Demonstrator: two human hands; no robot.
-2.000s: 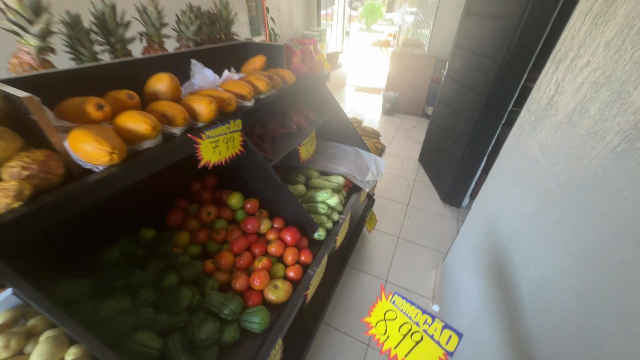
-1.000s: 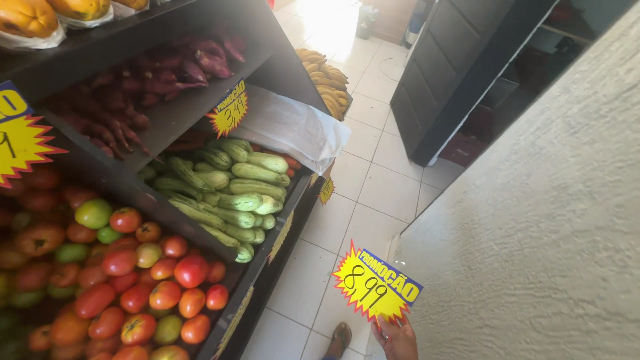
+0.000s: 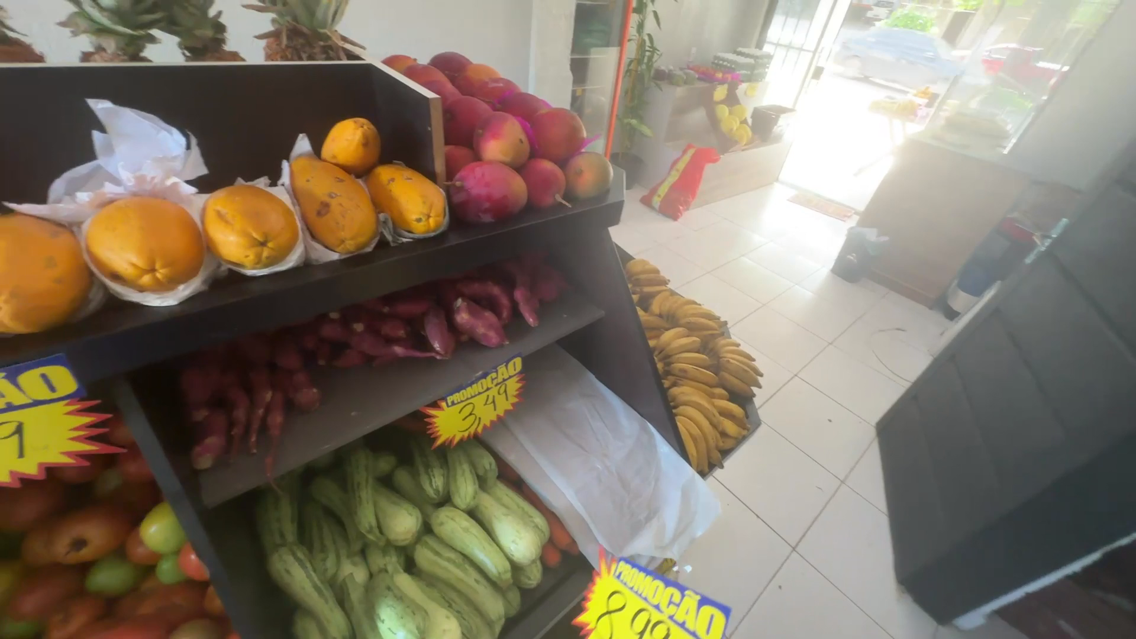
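Neither of my hands shows in this view. A yellow and blue price sign (image 3: 652,608) stands at the bottom edge, its lower part cut off; whatever holds it is out of frame. Behind it, striped green squash (image 3: 461,546) fill a bin, with a white plastic sheet (image 3: 612,461) over the carrots beside them. Purple sweet potatoes (image 3: 479,319) lie on the shelf above, with another price sign (image 3: 477,401) at its edge. Papayas (image 3: 145,244) in white paper line the top shelf, next to a pile of mangoes (image 3: 501,139). Tomatoes (image 3: 89,537) sit at the lower left.
Bananas (image 3: 697,364) fill a low bin past the rack's end. A dark panelled door (image 3: 1021,408) stands at the right of the tiled floor (image 3: 790,461). Farther back are a wooden counter (image 3: 941,213), a red bag (image 3: 682,182) and a bright doorway.
The view has moved along the rack and risen toward the doorway. One second ago a hand held the price sign by its lower edge; that hand is now out of frame.
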